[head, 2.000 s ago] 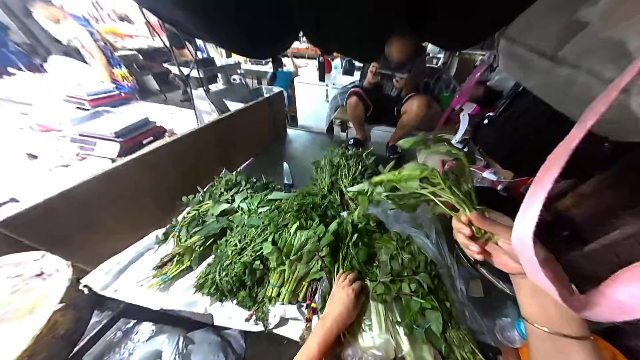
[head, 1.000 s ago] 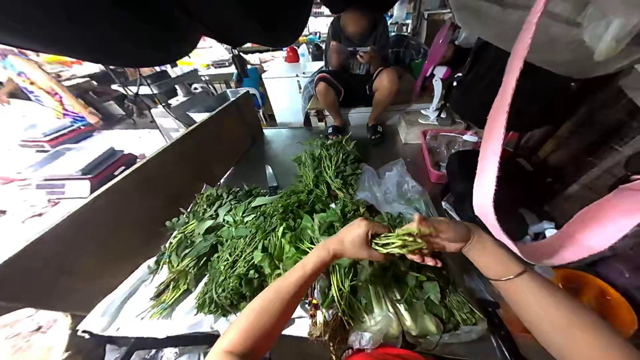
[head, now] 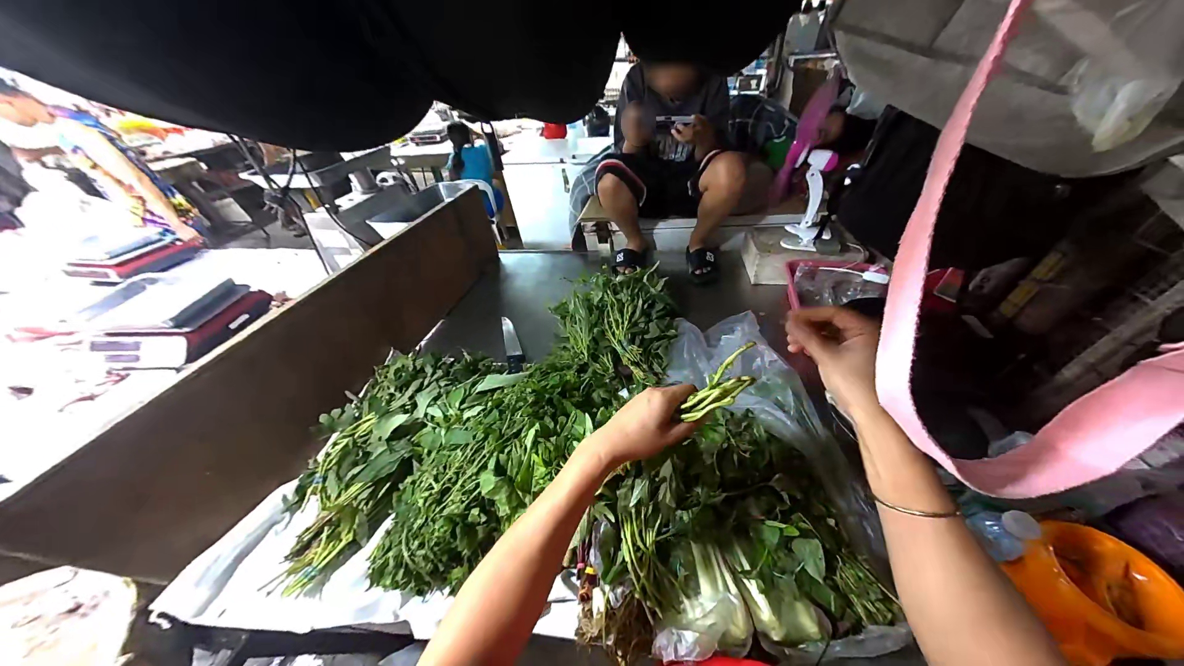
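My left hand is closed around a bunch of leafy greens, whose cut green stems poke out to its right. Raised to the right of those stems is my right hand, fingers curled; whether it pinches something small cannot be made out. Below and around my left hand lie heaped bundles of leafy greens. Pale thick-stemmed vegetables lie at the near edge, partly in clear plastic. A clear plastic bag spreads behind the stems. A knife lies on the metal table beyond the heap.
A tall board edges the table's left side, with scales beyond it. A seated person faces the table's far end. A pink strap hangs at right, above an orange basin. A pink basket stands behind my right hand.
My right hand held greens at first; a second ago both hands were at the stems. Now my left hand holds them and my right hand has moved away, up and to the right.
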